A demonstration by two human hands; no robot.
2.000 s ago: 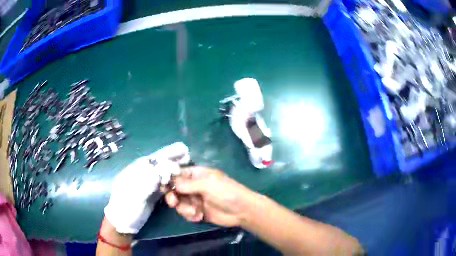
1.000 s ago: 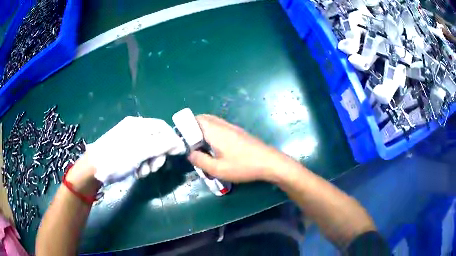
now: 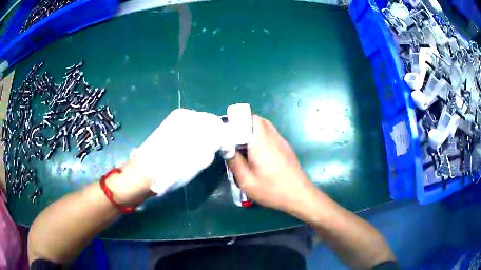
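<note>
A white body (image 3: 240, 119) with a red spot at its lower end stands out near the middle of the green bench, partly hidden by both hands. My left hand (image 3: 187, 145), in a white glove with a red cord at the wrist, holds its left side near the upper part. My right hand (image 3: 269, 161), bare, is closed around its right side with the thumb across the middle. Any small part between the fingers is hidden. A loose pile of small dark-and-silver metal parts (image 3: 79, 118) lies on the bench at left.
A blue tray (image 3: 398, 138) heaped with white bodies stands at right. A blue small-parts bin (image 3: 68, 27) is at upper left. A cardboard piece (image 3: 6, 100) is at the left edge. A pink cloth shows at lower left. A pale rail (image 3: 145, 5) edges the bench's far side.
Two seconds ago the white body lay on the bench apart from both hands; now both hands are on it. Since one second ago, the view has shifted and the hands still hold it.
</note>
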